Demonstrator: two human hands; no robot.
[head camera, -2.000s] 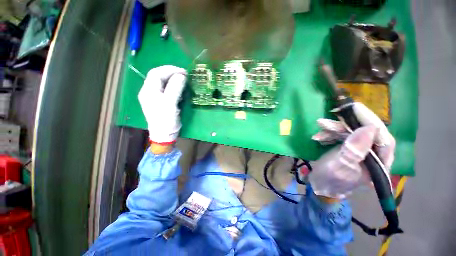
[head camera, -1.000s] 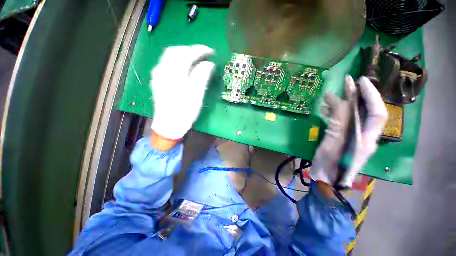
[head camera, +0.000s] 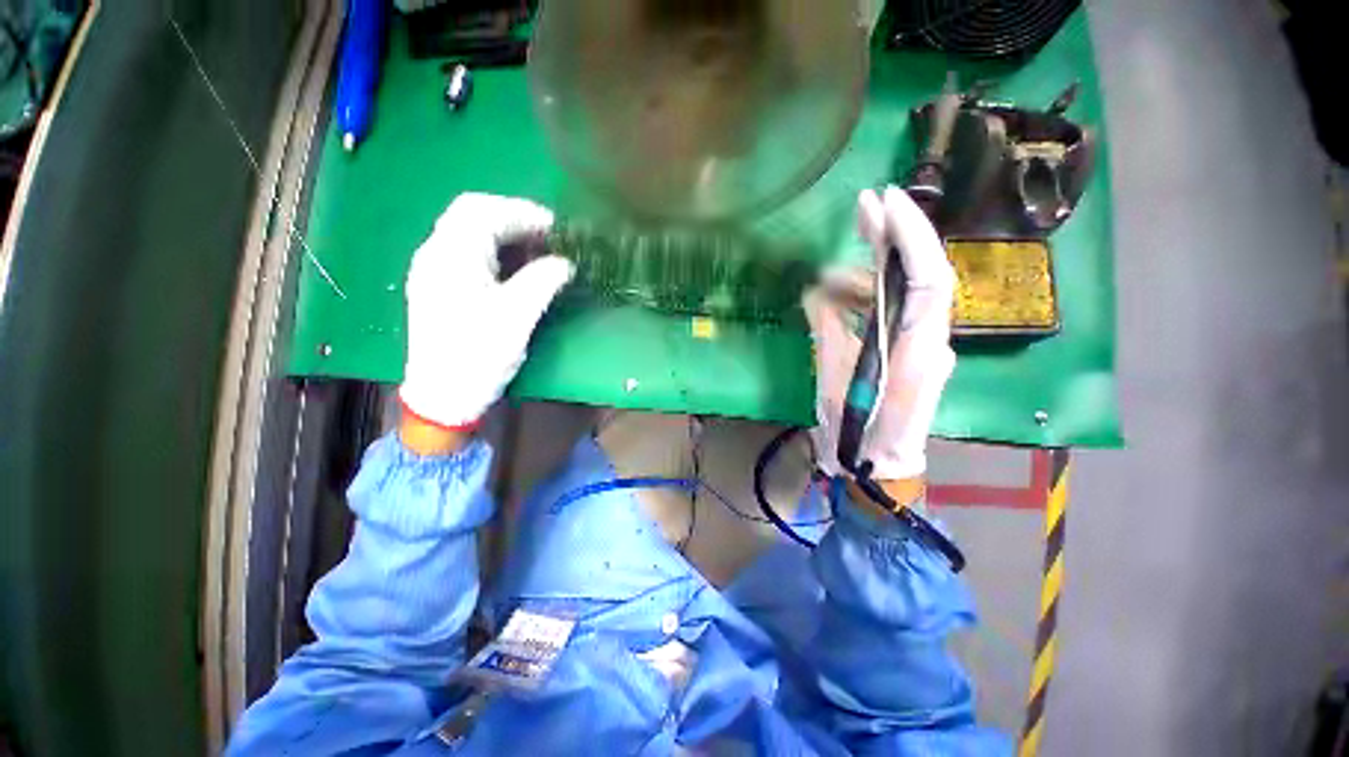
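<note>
The circuit board (head camera: 681, 277) is blurred above the mat and shows a dark side with upright components. My left hand (head camera: 477, 308), in a white glove, grips its left end between thumb and fingers. My right hand (head camera: 892, 348), also gloved, is at the board's right end, palm turned up. It holds the soldering iron (head camera: 864, 388), with the green band and cable end toward my wrist. The iron's tip cannot be made out. A thin line of solder wire (head camera: 318, 266) runs down from the upper left and ends left of my left hand.
Iron stand (head camera: 984, 170) with yellow sponge (head camera: 1006, 286) at the mat's right. Round translucent hood (head camera: 703, 126) behind the board. Black fan (head camera: 984, 18) at the back. Blue pen-like stick (head camera: 360, 74) and small metal piece (head camera: 459, 86) upper left. Yellow tape piece (head camera: 703, 327) by the board. Conveyor belt (head camera: 126, 370) at left.
The board lay with its pale-pad side up and is now turned to its component side. My left hand has taken hold of its left end; my right hand has come in from the right.
</note>
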